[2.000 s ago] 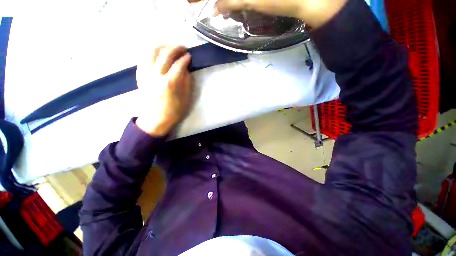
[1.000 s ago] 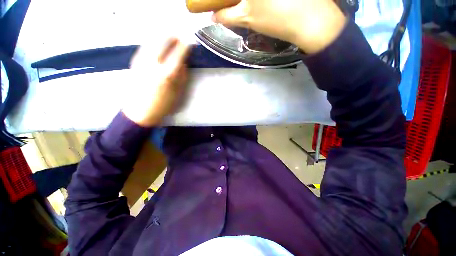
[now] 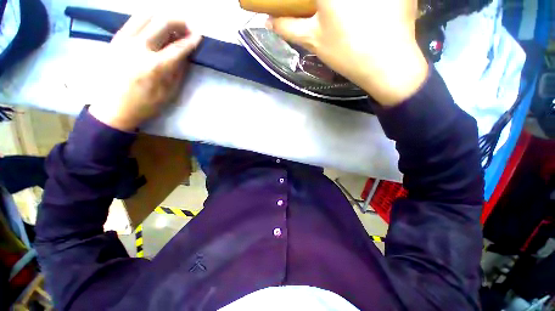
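A dark waistband strip lies along the white ironing table cover; a narrow white line shows near its left end. My left hand is on the strip, with thumb and fingers at its edge. My right hand grips the light brown iron handle. The steam iron stands on the strip, its pointed tip to the left; it hides the part of the strip under it.
Dark bands drape at the table's left end. Scissors lie by the blue right edge. A red crate and a cardboard box stand below the table. Yellow-black tape marks the floor.
My left hand has moved left along the strip. The iron stays over the strip's right part in my right hand. The view has turned, so more of the table's right end shows.
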